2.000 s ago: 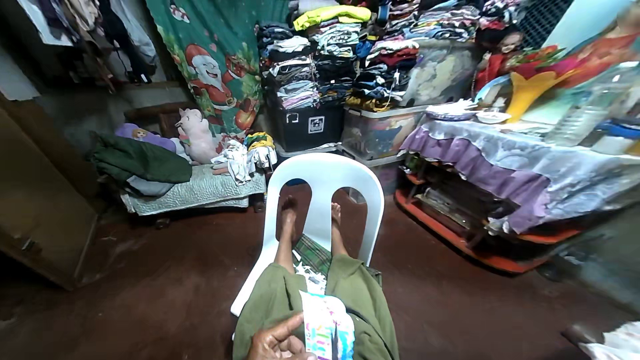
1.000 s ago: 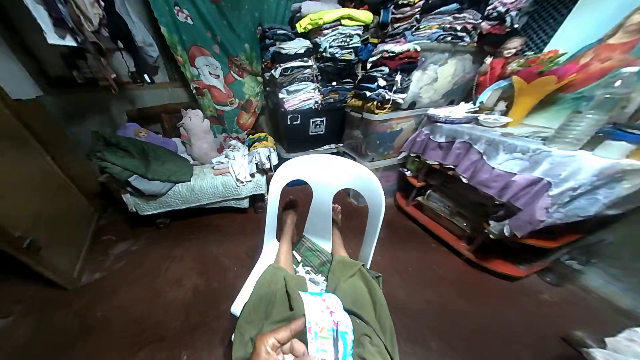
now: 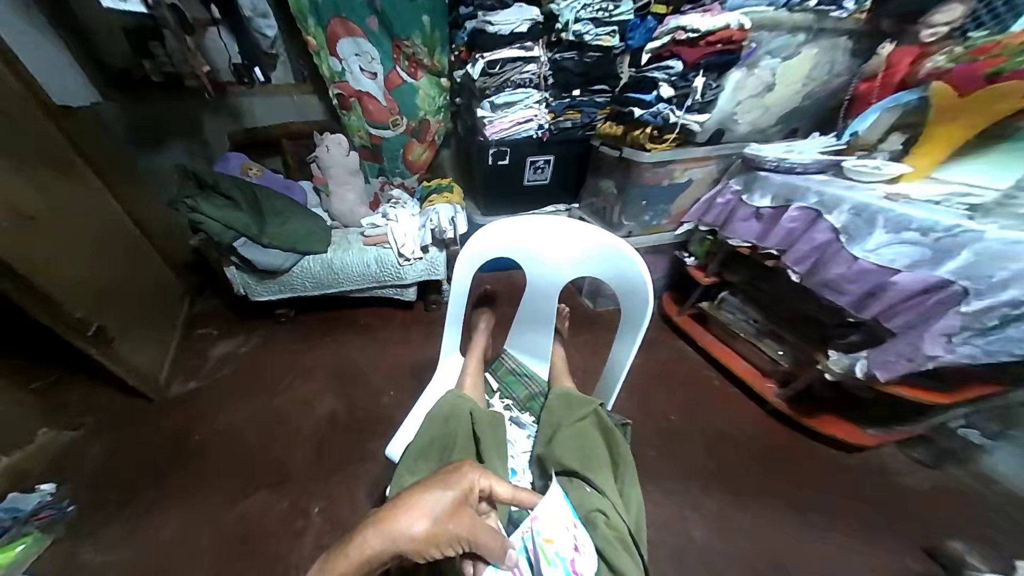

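Note:
My left hand [image 3: 456,512] reaches in from the bottom edge, its thumb and fingers closed on a thin white sheet [image 3: 556,532] with pink and blue print. Whether the sheet is paper or plastic film, I cannot tell. It lies over my lap, above green trousers [image 3: 596,480]. My right hand does not show. Small white scraps [image 3: 520,432] lie between my legs on a green plaid cloth [image 3: 518,382], on the seat of a white plastic chair [image 3: 560,236], where my legs are stretched out.
A cushioned bench [image 3: 336,264] with clothes and a stuffed toy [image 3: 342,180] stands at the left. Behind the chair are storage bins [image 3: 528,180] under stacked folded clothes. A table with a purple and white cloth [image 3: 864,248] is on the right. A wooden door [image 3: 80,216] is at far left.
The printed sheet, more upright in front of my lap earlier, is now lower and tilted. My left hand has moved from beside it to lie across its left edge. The view has tipped slightly downward.

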